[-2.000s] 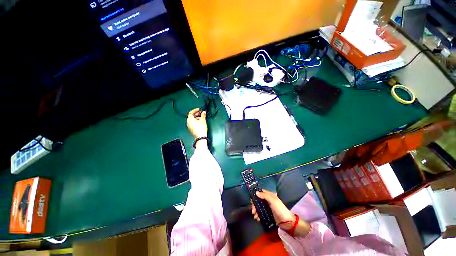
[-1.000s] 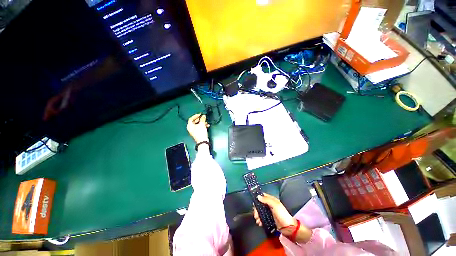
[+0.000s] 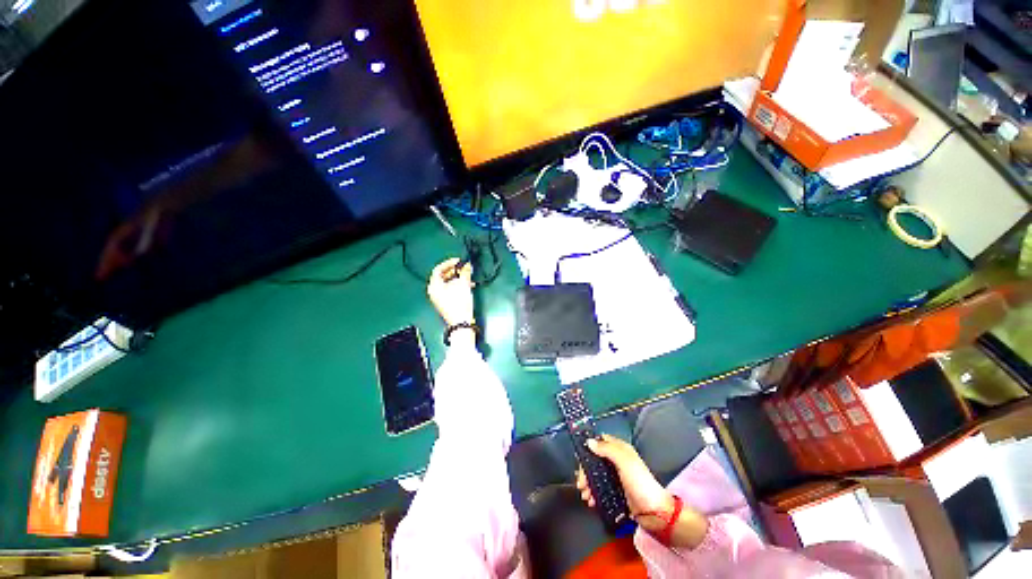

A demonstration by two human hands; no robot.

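Observation:
My right hand (image 3: 620, 475) holds a long black remote control (image 3: 593, 452) in front of the bench edge, with the thumb on its buttons. My left hand (image 3: 452, 291) rests on the green bench beside thin black cables (image 3: 480, 258); its fingers are curled around something small and dark, perhaps a cable end, too small to tell. A black set-top box (image 3: 557, 321) lies partly on a white record sheet (image 3: 628, 296), with a cable at its rear. A dark smartphone (image 3: 404, 379) lies left of the box.
A dark TV screen with a menu (image 3: 306, 113) and an orange TV screen (image 3: 600, 68) stand behind. A second black box (image 3: 725, 231), tangled cables (image 3: 611, 179) and a tape roll (image 3: 916, 226) lie right. An orange retail box (image 3: 77, 473) and power strip (image 3: 82, 357) lie left. Cartons (image 3: 837, 515) stand below right.
The dark TV's menu has changed to another page, and the orange screen has brightened, with white lettering at its top. Both hands stay nearly in place; the view has shifted slightly.

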